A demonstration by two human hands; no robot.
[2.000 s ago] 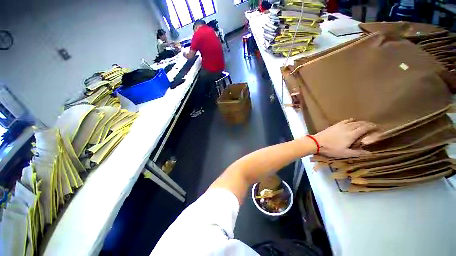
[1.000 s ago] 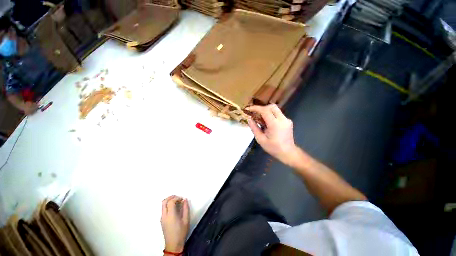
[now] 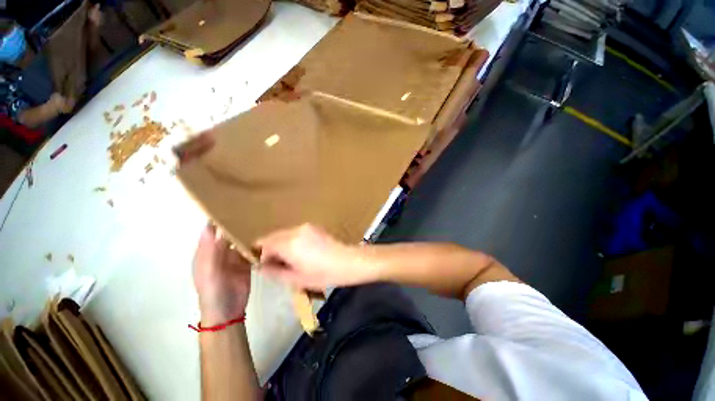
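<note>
A brown bag panel (image 3: 313,157) with a small cream label lies tilted in front of me, its far part over the pile. My left hand (image 3: 223,270), with a red cord at the wrist, holds the panel's near edge at the left. My right hand (image 3: 310,258) grips the same edge beside it, slightly blurred; whether it also holds a tool is hidden. A pale tape tail (image 3: 306,312) hangs from the near corner below my right hand. The red block seen earlier is not visible.
A pile of brown panels (image 3: 384,59) lies behind. Tan offcuts (image 3: 135,145) are scattered on the white table (image 3: 149,235). Folded brown pieces (image 3: 74,352) stand at near left. Another person's hand (image 3: 48,108) is across the table. A metal frame stands at right.
The view has swung from the aisle to the table. The panel has come off the pile towards me. My left hand has moved up from the table onto its edge, and my right hand has moved left.
</note>
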